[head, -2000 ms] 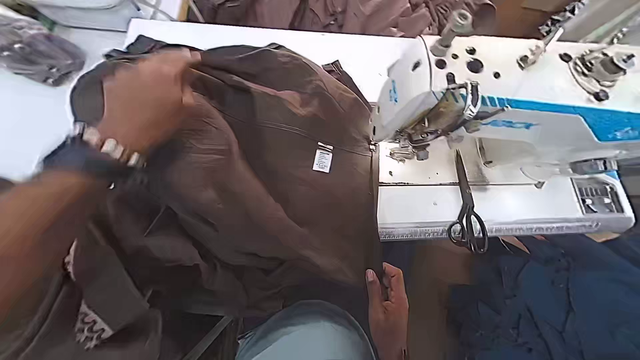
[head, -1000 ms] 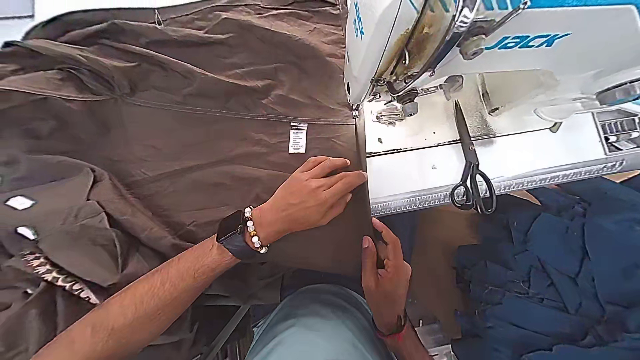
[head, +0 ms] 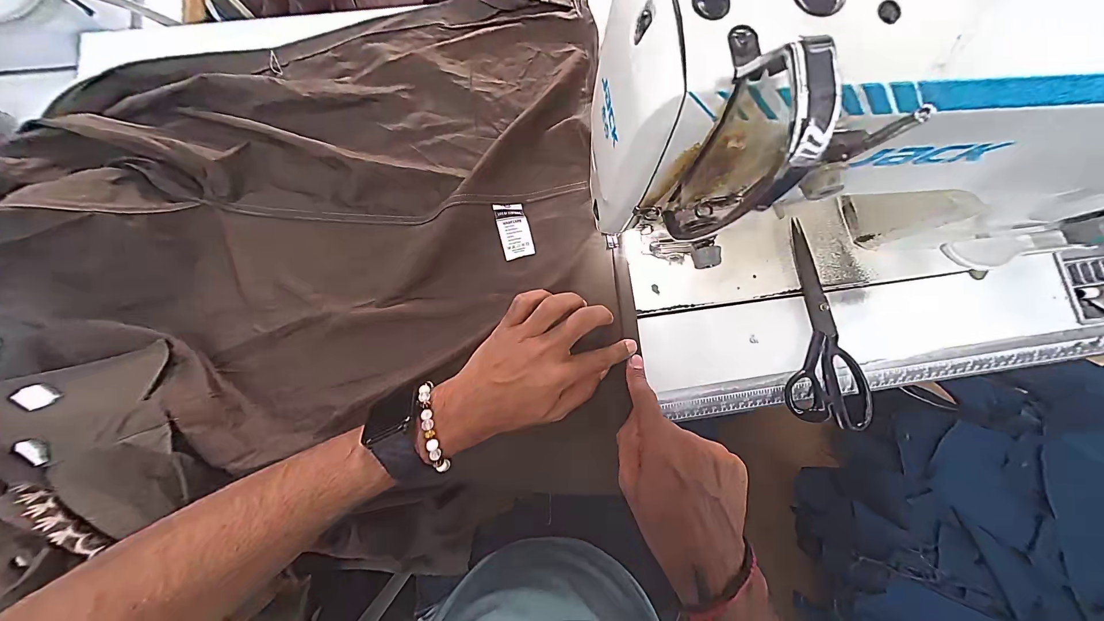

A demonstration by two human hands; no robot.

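Observation:
A brown garment (head: 345, 285) with a white care label (head: 515, 231) lies spread over the machine bed, its right edge running under the head of a white Jack sewing machine (head: 638, 112). My left hand (head: 539, 366), with a beaded bracelet and a dark wrist strap, rests on the cloth near that edge, fingers spread and bent. At the same edge, my right hand (head: 681, 483) pinches the folded hem, thumb on top, its other fingers mostly hidden below. The two hands nearly meet at the hem. Black-handled scissors (head: 824, 345) lie to the right.
Dark blue fabric pieces (head: 957, 509) are heaped below the machine at the lower right. A ruler strip (head: 931, 366) runs along the table's front edge, with the scissor handles over it. My knee (head: 543, 582) shows at the bottom centre.
My left hand has come from the garment's far left part to its right edge. My right hand has moved up along the edge, near my left fingertips. The view has moved closer.

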